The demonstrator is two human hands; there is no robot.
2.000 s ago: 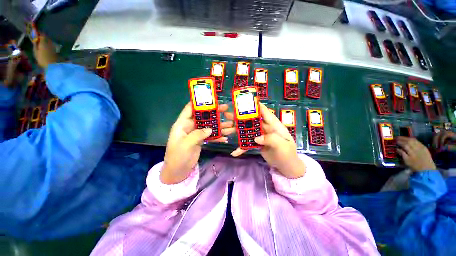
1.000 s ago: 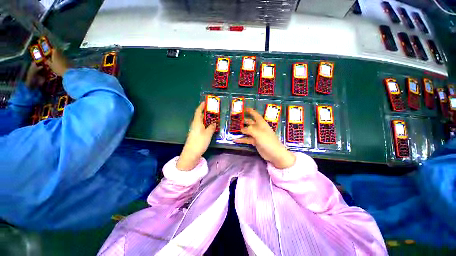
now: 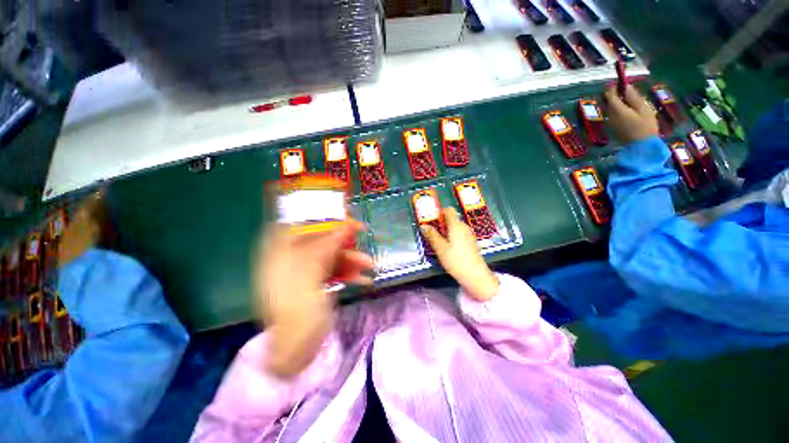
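Observation:
My left hand (image 3: 298, 277) is raised close to the camera, blurred, and holds a red keypad phone (image 3: 311, 206) with a bright white screen and orange rim. Its lower part is hidden by my fingers. My right hand (image 3: 458, 253) has its fingers around the lower part of another red phone (image 3: 426, 206) in the front row of the clear blister tray (image 3: 512, 227). One more lit phone (image 3: 472, 208) lies to its right. Several lit phones (image 3: 372, 166) lie in the back row. Bare tray pockets show between my hands.
Grey stacked trays (image 3: 251, 52) stand behind on the white strip (image 3: 121, 117), with thin red parts (image 3: 281, 104) and several dark phones (image 3: 567, 50). A small black part (image 3: 201, 163) lies on the green bench. Blue-sleeved people work at left and right (image 3: 670, 208), beside more phones.
My left hand has risen from the tray with a phone. My right hand has moved to a phone farther right in the front row. The view has turned, and the right worker's hand has come in.

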